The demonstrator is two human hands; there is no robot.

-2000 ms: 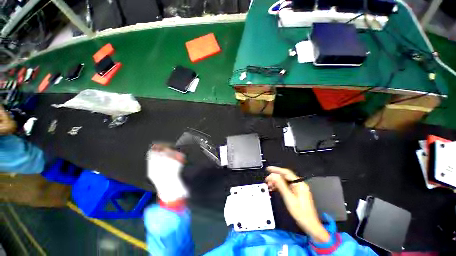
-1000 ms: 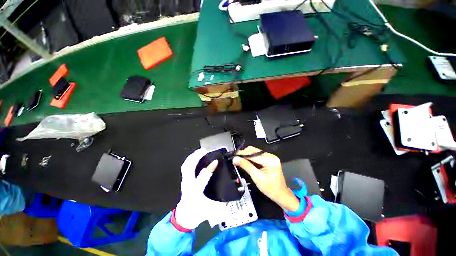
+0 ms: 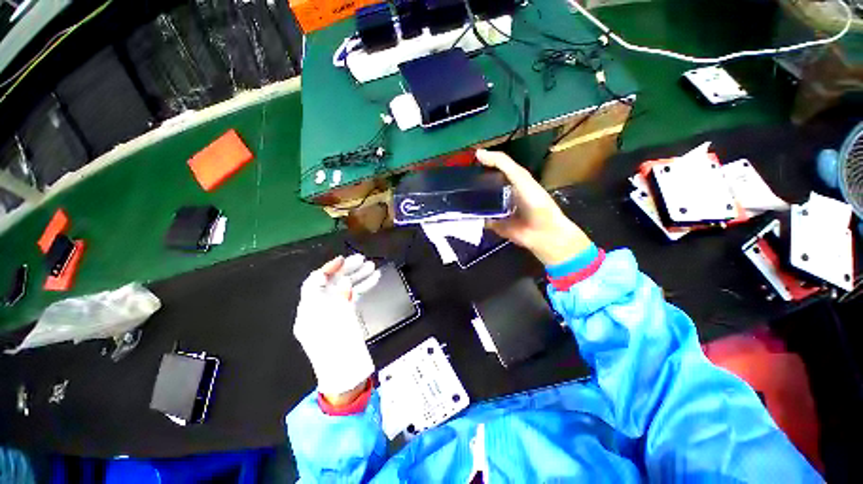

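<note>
My bare right hand [image 3: 535, 213] grips a black box [image 3: 449, 193] and holds it raised above the mat, its narrow face with a round logo towards me. My left hand [image 3: 333, 326], in a white glove, is apart from it, empty, fingers spread and slightly curled. It is beside another black box [image 3: 386, 302] lying on the mat. A white base plate with dark corner dots [image 3: 423, 388] lies nearest my body. One more black box [image 3: 519, 319] lies right of it. Another, with a white label, is partly hidden below the raised box.
A green stand [image 3: 331, 113] at the back bears a power strip [image 3: 378, 62], cables and a black box [image 3: 445, 85]. White plates with red sheets [image 3: 694, 187] are stacked at right. A plastic bag [image 3: 90, 317] and a black box [image 3: 185, 386] lie left. A fan [image 3: 852, 170] stands far right.
My right hand has let go of the thin black lead and now holds a box raised forward. My left glove has released the black box it held. The view has shifted to the right.
</note>
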